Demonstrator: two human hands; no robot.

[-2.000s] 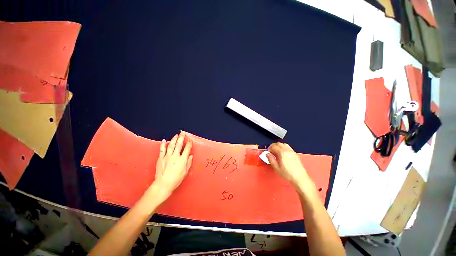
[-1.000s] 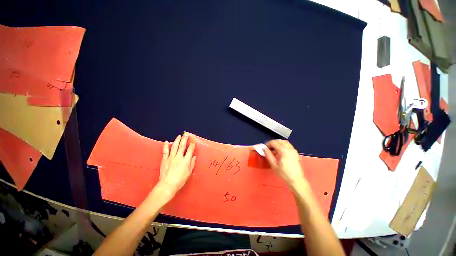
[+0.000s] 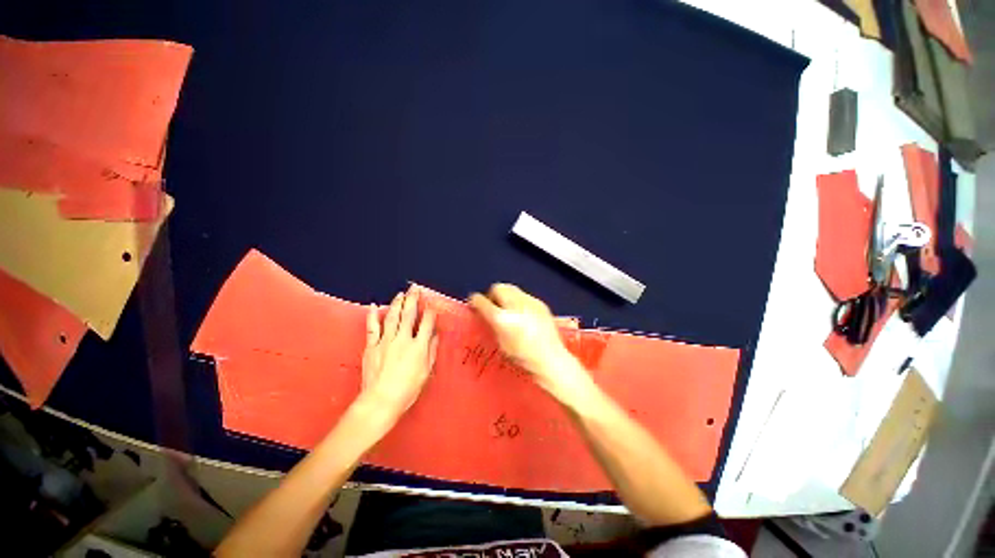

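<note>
The large red-orange body pattern piece (image 3: 306, 403) lies flat on the dark navy cloth (image 3: 360, 142), with "50" written on it. My left hand (image 3: 399, 354) lies on the card with fingers spread, fingertips near its upper edge, pressing on it and gripping nothing. My right hand (image 3: 516, 327) is closed in a pinch at the upper edge, right of my left hand. The chalk seen in it earlier is hidden now. The silver metal weight (image 3: 578, 257) lies on the cloth above the pattern.
Overlapping red-orange and tan patterns (image 3: 76, 245) lie at the left, by the clear ruler (image 3: 164, 327). On the white table edge (image 3: 764, 436) at the right are a grey block (image 3: 841, 122), shears (image 3: 862, 315), small red cards (image 3: 840, 234) and a tan card (image 3: 891, 441).
My right hand has moved left along the pattern's upper edge, from the shiny patch toward my left hand. My left hand has stayed in place on the card.
</note>
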